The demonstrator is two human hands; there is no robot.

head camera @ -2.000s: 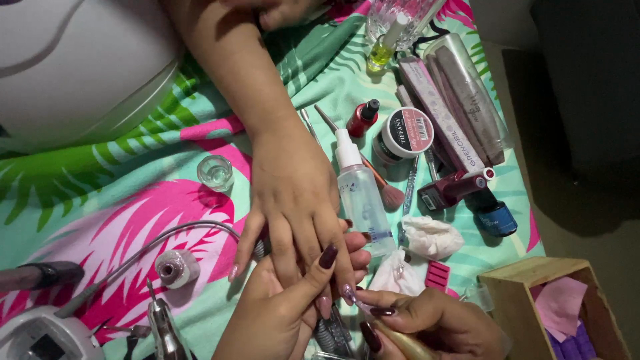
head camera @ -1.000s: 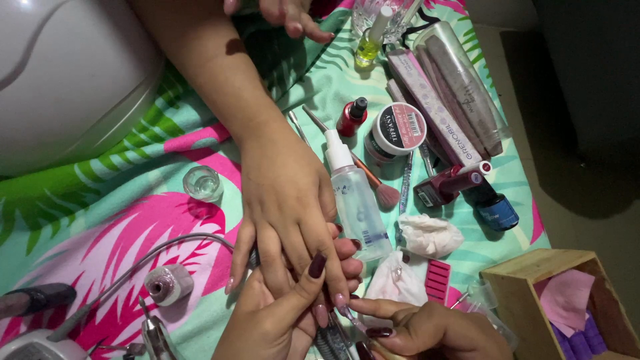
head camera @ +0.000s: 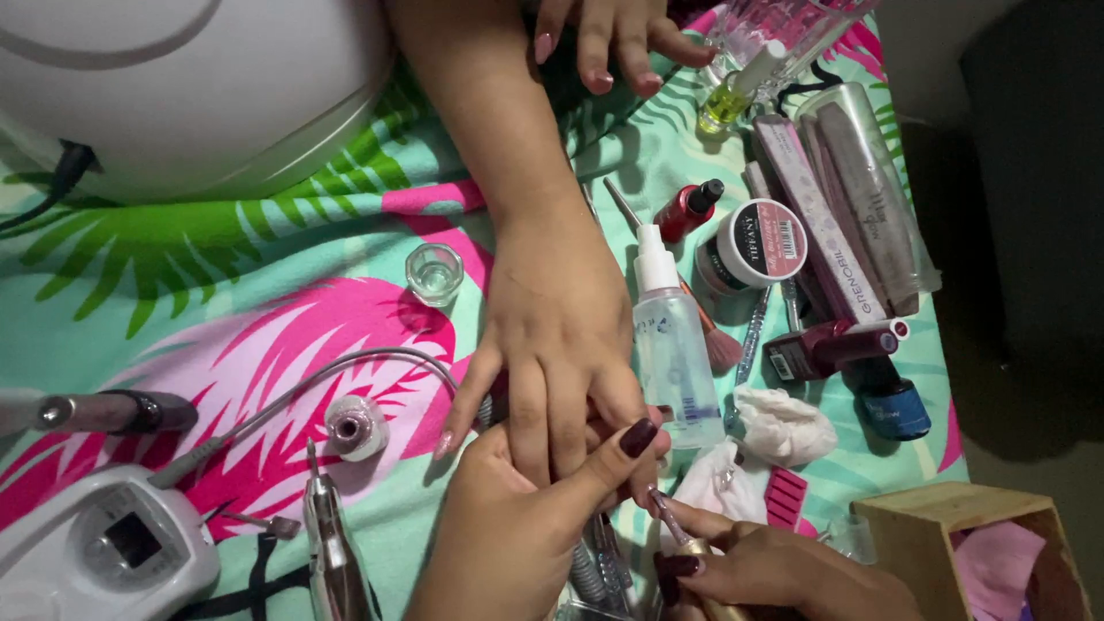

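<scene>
My left hand is under the fingers of another person's hand, its dark-nailed thumb over one finger. In my right hand is a nail polish brush with a gold-coloured handle; its glittery tip touches or nearly touches the nail of that finger. An uncapped glitter polish bottle stands left of the hands. Just behind them lies a clear plastic bottle with a white cap. The other person's second hand rests at the top. What lies under my left palm is hidden.
At left are a nail drill's control box, its handpiece and cable, and a small glass. Right are a tub, red polish, blue polish, crumpled tissue and a wooden box. A white device stands upper left.
The other person's second hand has come further into view at the top, with its fingers spread. My left hand still holds the finger, and the brush stays at its nail.
</scene>
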